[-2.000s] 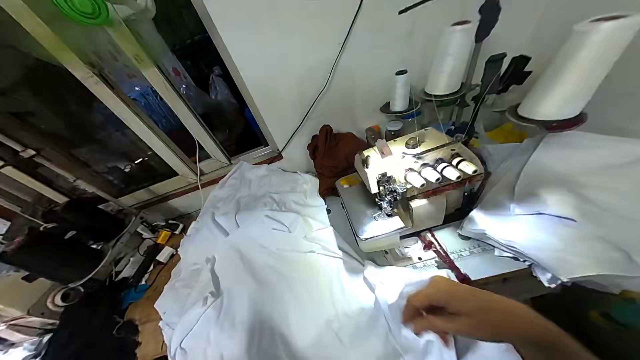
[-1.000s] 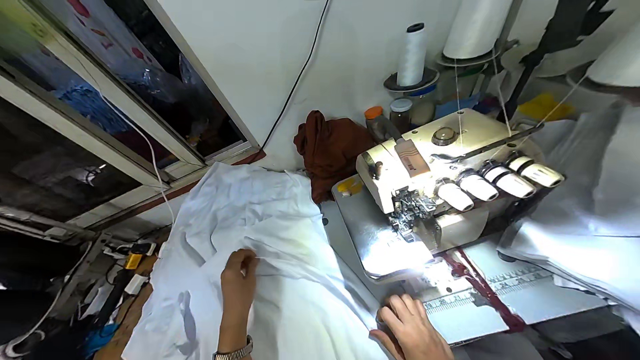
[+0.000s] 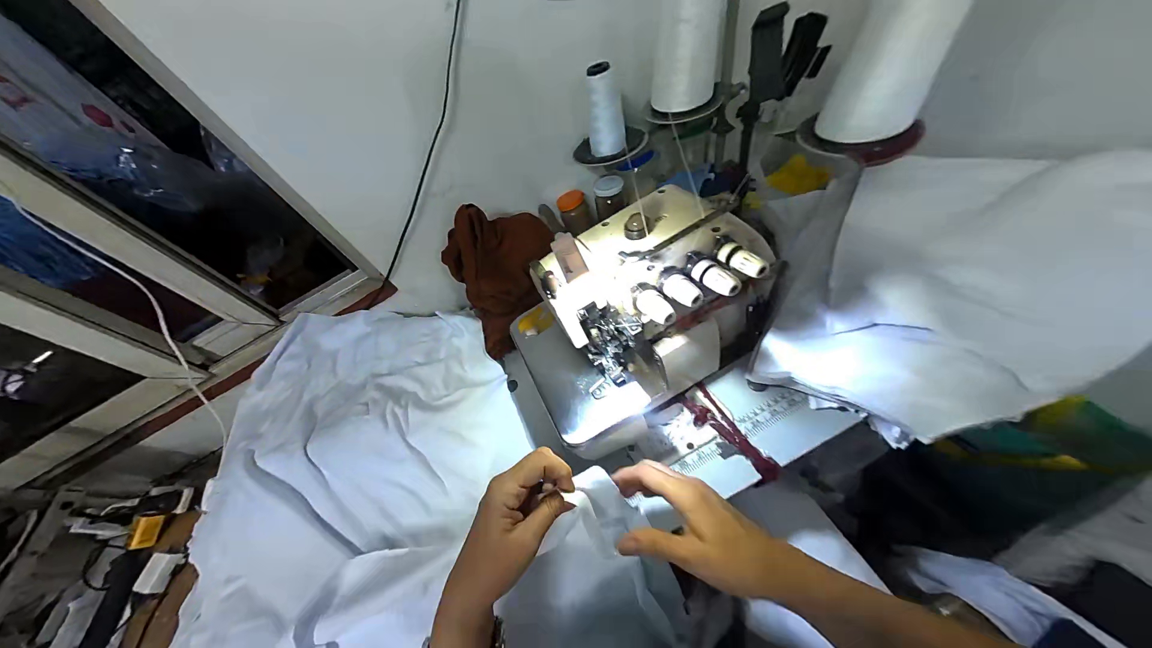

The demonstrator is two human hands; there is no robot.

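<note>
My left hand (image 3: 522, 513) pinches the edge of a piece of white fabric (image 3: 598, 513) between thumb and fingertips, in front of the serger. My right hand (image 3: 693, 531) is at the other side of that raised edge, its thumb and fingers apart; whether its fingertips touch the cloth I cannot tell. More white fabric (image 3: 387, 432) lies rumpled over the left of the table. The serger (image 3: 657, 270), with its lamp lit, stands just beyond my hands. Dark red threads or cloth strips (image 3: 733, 432) lie across the ruler-marked plate beside it.
Stacked white fabric pieces (image 3: 972, 297) lie at the right. Thread cones (image 3: 688, 54) stand behind the serger, near small jars (image 3: 574, 211) and a brown cloth (image 3: 499, 265). A window frame (image 3: 171, 234) is at the left, above cluttered items (image 3: 148, 531).
My left hand has moved right from the spread fabric and now pinches a raised edge. My right hand has lifted from beside the machine plate to that edge.
</note>
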